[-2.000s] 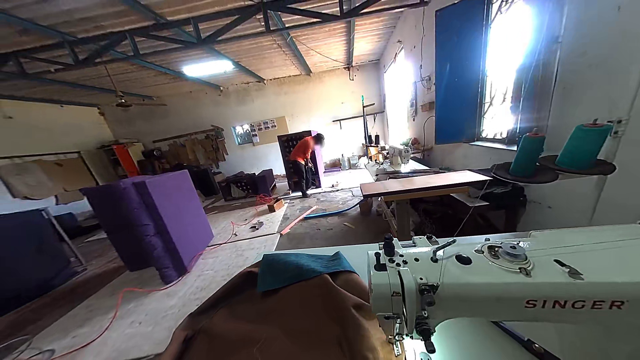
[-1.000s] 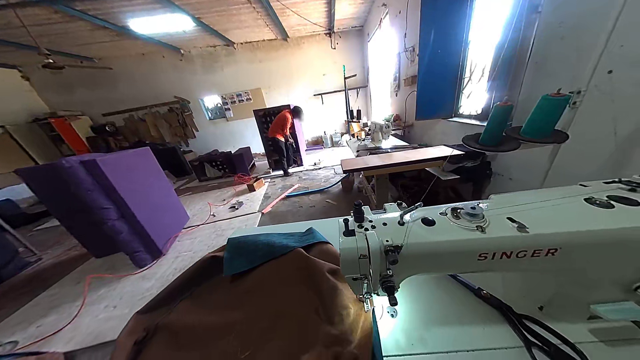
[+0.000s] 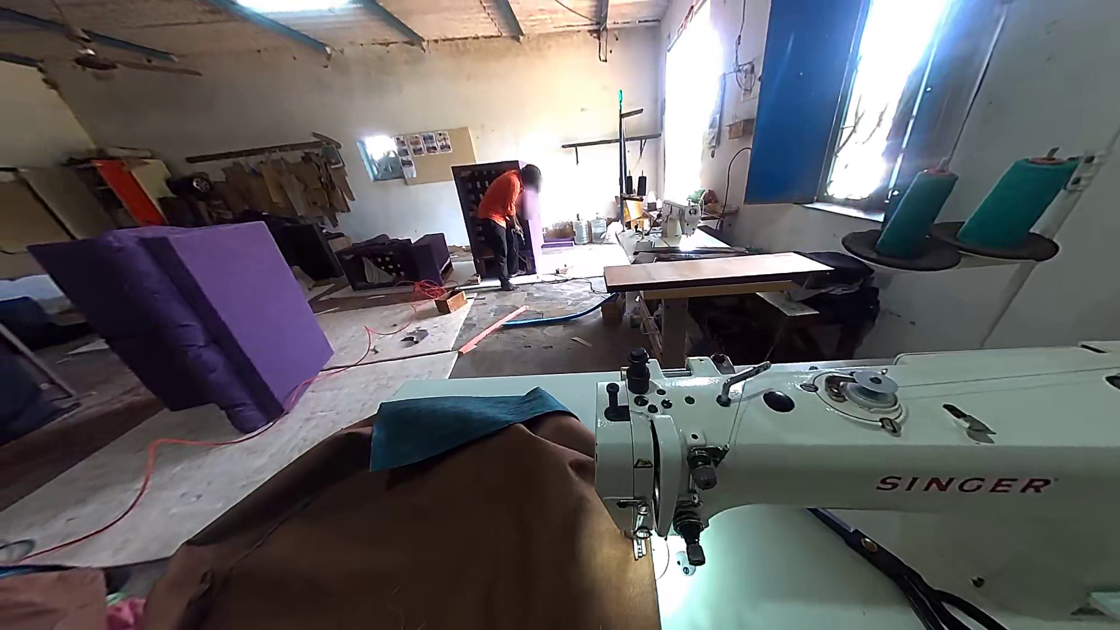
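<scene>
Neither of my hands shows in the head view. A white Singer industrial sewing machine (image 3: 822, 437) stands at the right, its lamp lighting the bed (image 3: 761, 560). Brown fabric (image 3: 437, 542) spreads over the table's left part, its right edge beneath the presser foot (image 3: 640, 544). On top of the brown fabric lies a folded teal piece of fabric (image 3: 464, 424). Black-handled scissors (image 3: 901, 573) rest on the bed below the machine arm. Two teal thread cones (image 3: 917, 214) sit on round black holders behind the machine.
A large purple upholstered piece (image 3: 236, 315) stands on the floor at left, with a red hose (image 3: 149, 464) beside it. Farther back, a person (image 3: 500, 219) in an orange top bends by a dark panel. A long board (image 3: 717, 271) lies on a bench ahead.
The view has shifted somewhat, bringing the scissors into sight since the oldest frame. The fabric remains at the presser foot. The person at the back still bends over.
</scene>
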